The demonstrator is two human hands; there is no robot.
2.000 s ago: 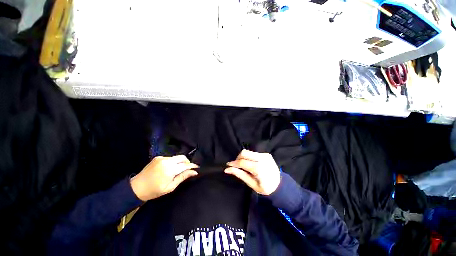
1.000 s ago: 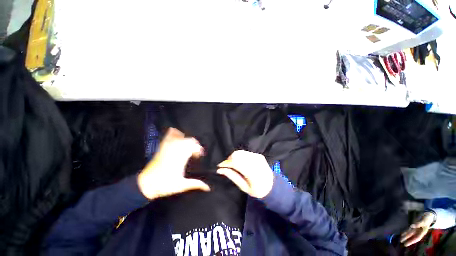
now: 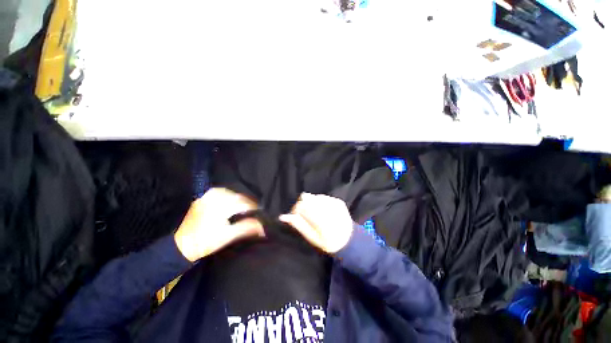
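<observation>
Black cloth [image 3: 321, 167] lies over my lap, below the table's front edge. My left hand [image 3: 218, 224] is closed on a dark folded edge [image 3: 257, 216] of black cloth, with the fold showing between thumb and fingers; this hand is slightly blurred. My right hand [image 3: 320, 222] pinches the same dark edge just to the right, with its thumb and fingertips together. The hands are close together in front of my printed shirt. The cloth below the fingers is hard to tell from the shirt.
The white table [image 3: 254, 74] spans the top, with red handles [image 3: 521, 88], a clear bag [image 3: 477, 98] and a dark control panel [image 3: 534, 21]. Black heaps [image 3: 40, 201] lie left and right. Blue crate mesh [image 3: 395, 167] shows under cloth. Another person's sleeve [image 3: 598, 231] is at the far right.
My left hand was open and spread one second ago; it has now closed on the folded edge. My right hand keeps its pinch. The other person's hand at the lower right has moved up and away.
</observation>
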